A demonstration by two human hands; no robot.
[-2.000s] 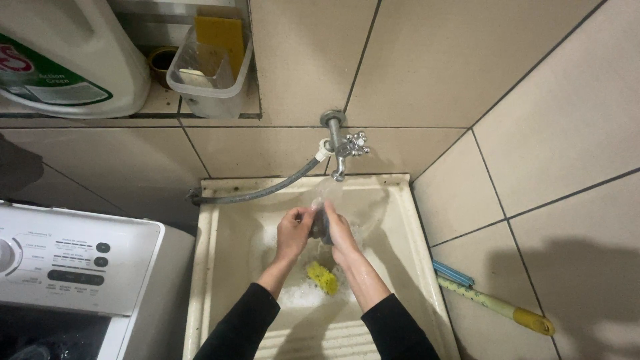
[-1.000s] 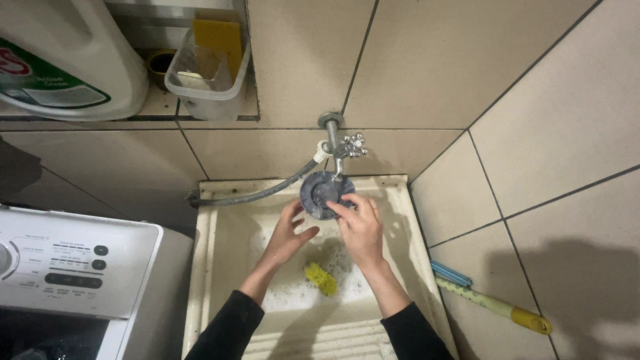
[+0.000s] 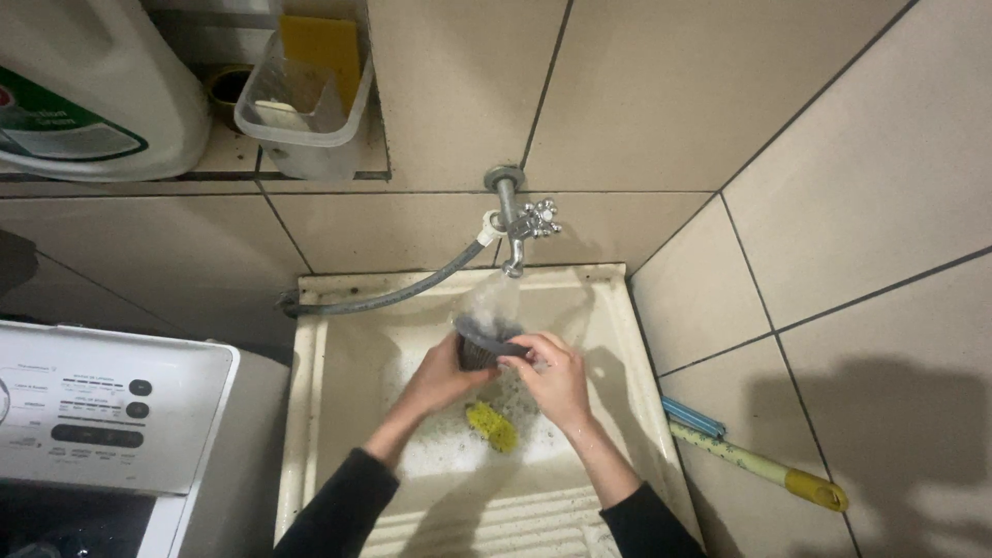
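Observation:
My left hand [image 3: 446,376] grips the side of a dark grey, ribbed round object [image 3: 479,353] with a wide rim; its exact kind cannot be told. My right hand [image 3: 546,372] pinches the right edge of that rim between thumb and fingers. Water from the chrome tap [image 3: 514,256] falls onto the object and splashes up. Below both hands a yellow sponge [image 3: 491,426] lies on the sudsy floor of the cream laundry sink [image 3: 349,387].
A grey hose [image 3: 395,298] runs left from the tap. A white washing machine [image 3: 209,418] stands at left. A clear plastic tub [image 3: 310,139] and a large white jug [image 3: 116,101] sit on the ledge. Two handles, blue [image 3: 694,417] and yellow-green [image 3: 759,463], lean at right.
A second ago the round object faced the camera just below the tap, my left hand beside it. Now it is lower and tilted, with my left hand gripping its side.

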